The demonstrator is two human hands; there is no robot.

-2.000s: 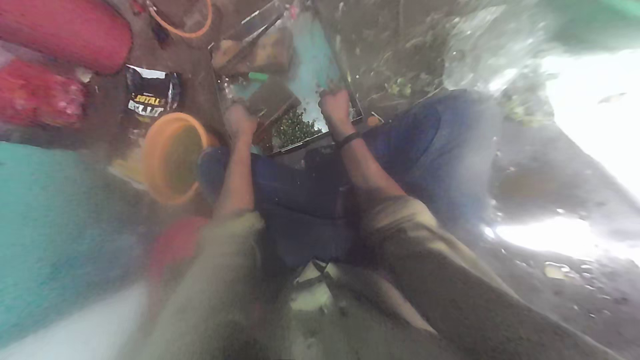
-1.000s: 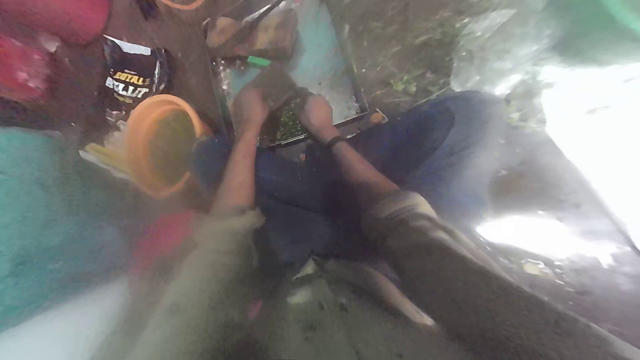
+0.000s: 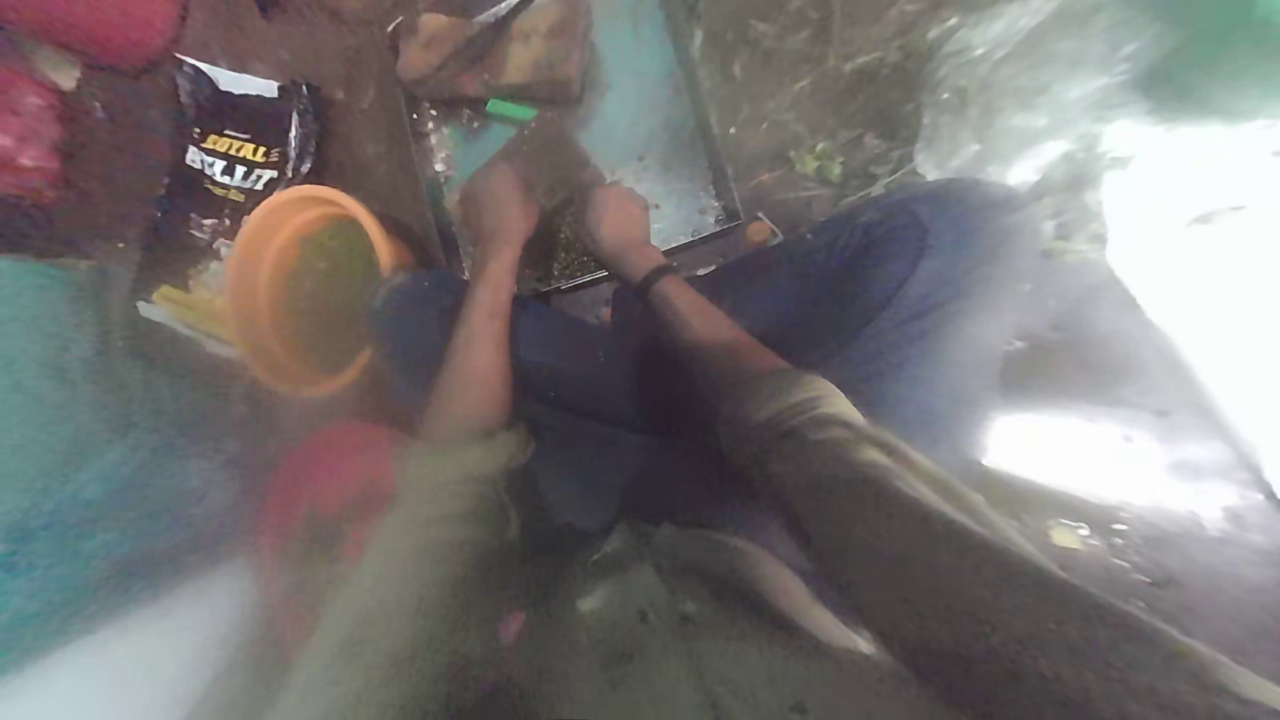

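My left hand (image 3: pixel 498 212) and my right hand (image 3: pixel 615 218) are close together over the near part of a framed tray (image 3: pixel 655 140). A brown, flat piece (image 3: pixel 548 165), blurred, lies between them; my left hand's fingers seem to be at its edge, but the grip is hidden. Small dark green bits (image 3: pixel 568 245) lie below and between my hands, at the tray's near edge. A wooden block (image 3: pixel 535 55) with a blade-like strip across it sits at the tray's far end, and a small green object (image 3: pixel 511 110) lies just below it.
An orange bucket (image 3: pixel 240 300) with greenish contents stands by my left knee. Behind it lies a black printed bag (image 3: pixel 240 150), with yellow strips (image 3: pixel 190 310) beside the bucket. Plant scraps (image 3: pixel 818 160) are scattered right of the tray. A red bundle (image 3: pixel 100 30) is at upper left.
Two seconds ago my hands were apart at the tray's two sides; they have come together over its near part. The brown piece shows between them in the later frames.
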